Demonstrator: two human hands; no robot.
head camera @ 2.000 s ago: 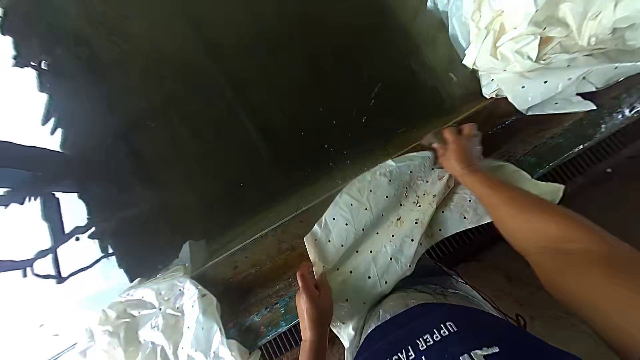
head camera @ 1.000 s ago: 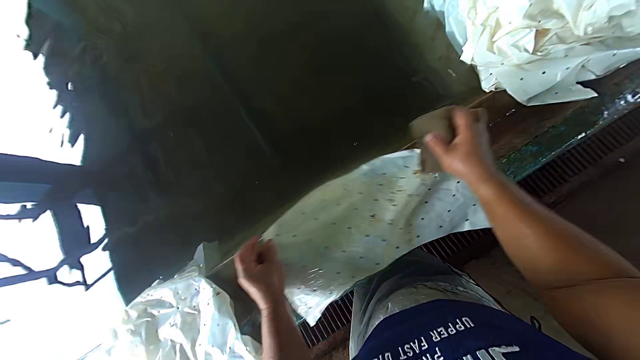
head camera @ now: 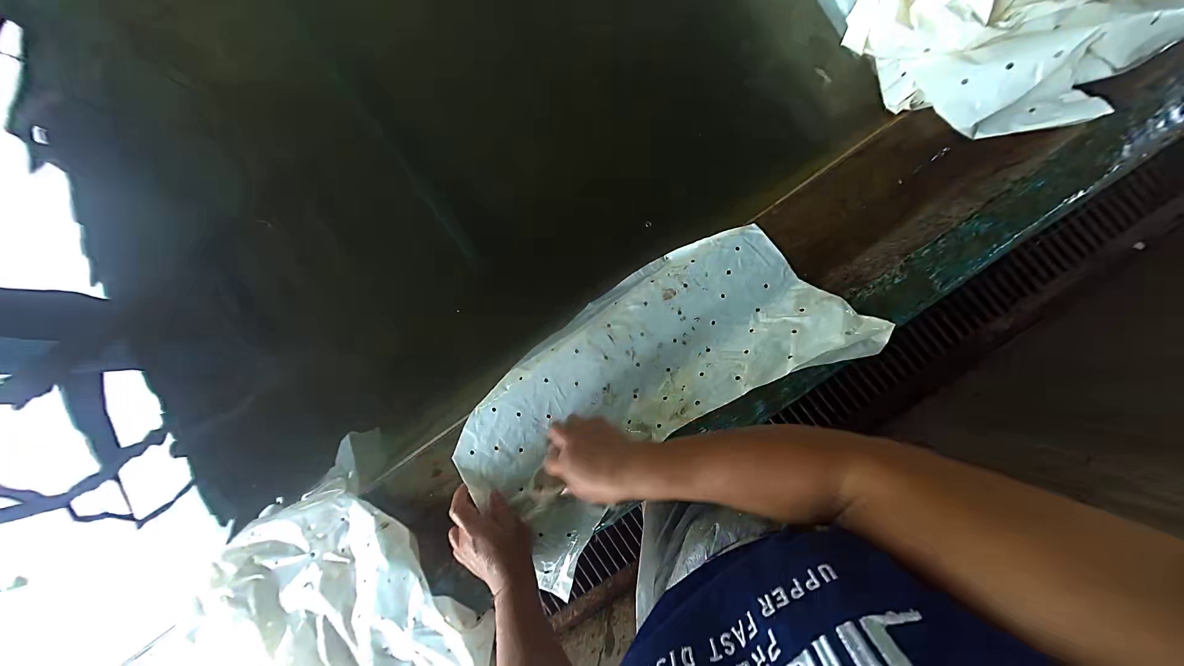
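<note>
A wet, dirt-spotted sheet of perforated white plastic (head camera: 647,342) lies over the edge of a water tank, in front of my body. My left hand (head camera: 490,541) grips its lower left corner. My right hand (head camera: 592,460) is on the left part of the same sheet, blurred, with its fingers curled; whether something is under the fingers is hidden. Dark water (head camera: 462,185) stands just beyond the sheet.
Crumpled perforated plastic lies on the ledge at the upper right (head camera: 1008,74), and another translucent heap (head camera: 324,573) is at the lower left. The tank's worn ledge (head camera: 879,213) runs diagonally, with a slotted drain grate (head camera: 980,287) along its near side.
My right hand has moved left and down along the sheet from its right end, where a brownish pad showed in it one second ago. My left hand has moved slightly down and right.
</note>
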